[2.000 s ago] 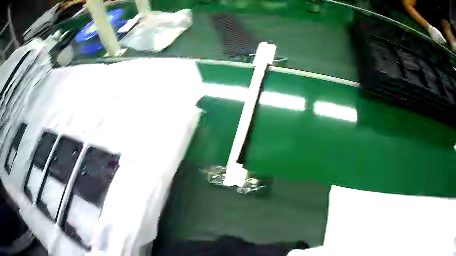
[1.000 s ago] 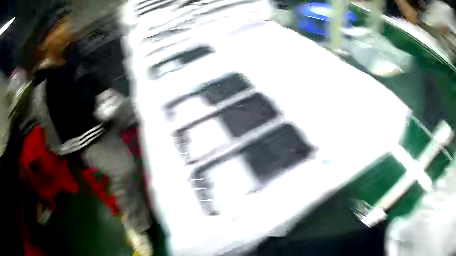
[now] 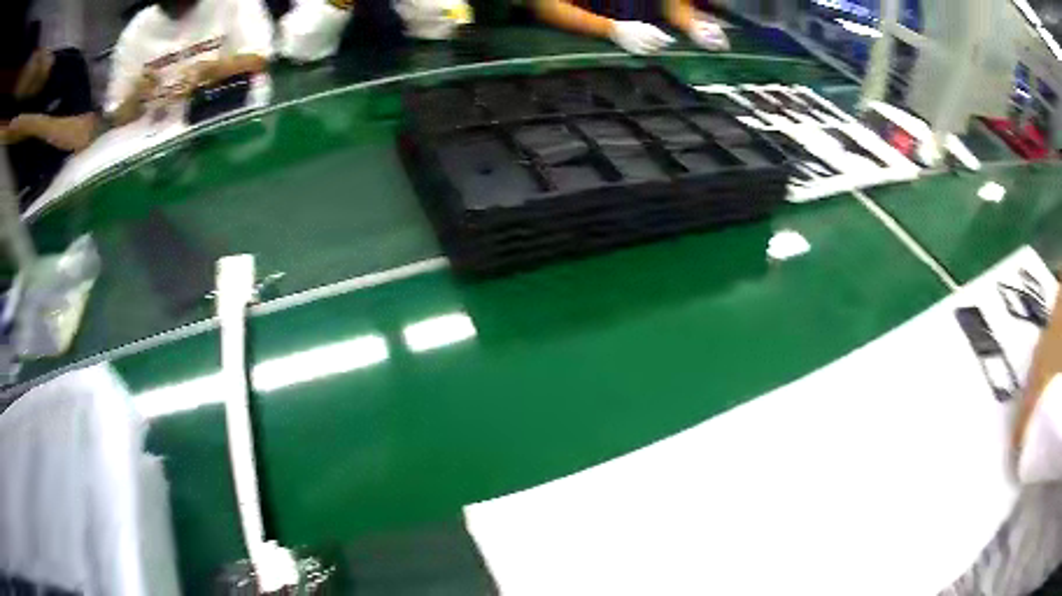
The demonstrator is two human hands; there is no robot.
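No hand of mine shows. A large white mat [image 3: 745, 477] lies on the green bench at the lower right. A dark frame [image 3: 981, 331] with an open window lies near its far right end, with another dark piece [image 3: 1025, 296] beside it. The edge of the white foam trays [image 3: 82, 466] shows, blurred, at the lower left. A long white bar [image 3: 236, 408] lies across the green surface, with crinkled clear plastic at its near end.
Stacked black blister trays [image 3: 606, 175] stand beyond the middle. White trays with dark parts [image 3: 815, 140] lie to their right. A clear bag [image 3: 52, 303] is at the left. People sit along the far side. Another person's bare arm and white sleeve or glove [image 3: 1042, 437] show at the right edge.
The view has swung from the foam trays at the left to the right. The foam trays' pockets have left the picture; the black trays and white mat are now in it.
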